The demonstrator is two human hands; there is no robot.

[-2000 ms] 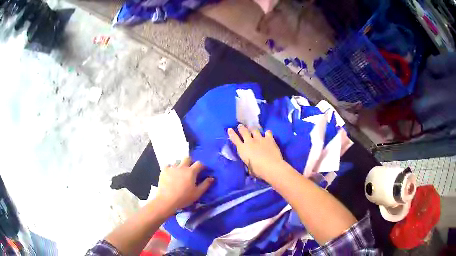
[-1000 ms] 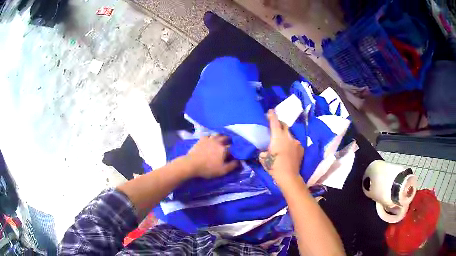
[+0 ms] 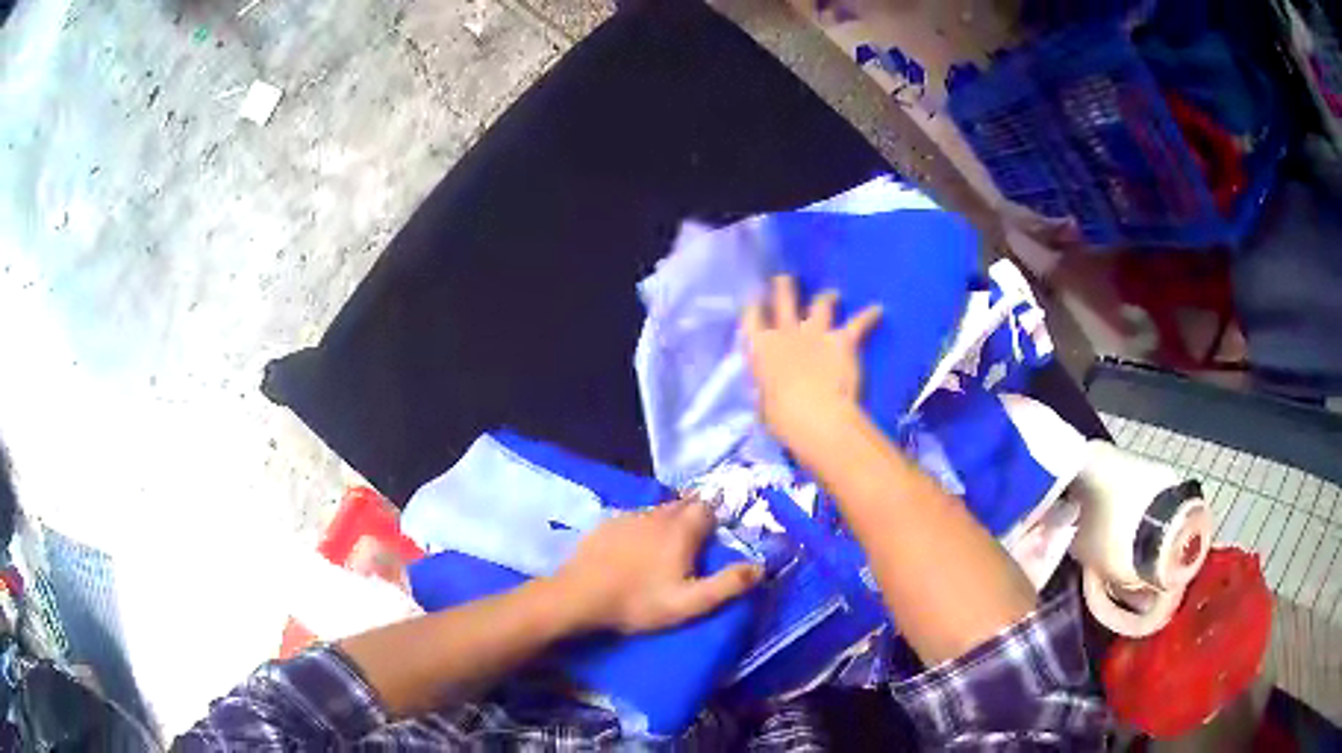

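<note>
Royal blue cut pieces (image 3: 913,272) lie in a loose heap on the black table cover (image 3: 501,250), with light blue or white pieces (image 3: 692,353) among them. My right hand (image 3: 807,361) lies palm down on the upper pieces, fingers spread, holding nothing. My left hand (image 3: 648,566) rests on the lower blue pieces near the front edge, thumb apart; its other fingertips are not clear, so I cannot tell if it grips cloth. A pale blue curved piece (image 3: 493,508) lies left of it.
A white roll (image 3: 1126,515) and a crumpled red plastic bag (image 3: 1200,647) are at the right. A blue lattice crate (image 3: 1096,140) stands behind the table. Something red (image 3: 368,537) shows at the table's left front. Pale paving (image 3: 368,133) lies beyond the left edge.
The heap has been folded or shifted right and toward me, baring more black cover. My right hand has moved up and spread open; the lifted blue piece now lies under it. The white strip at left is gone.
</note>
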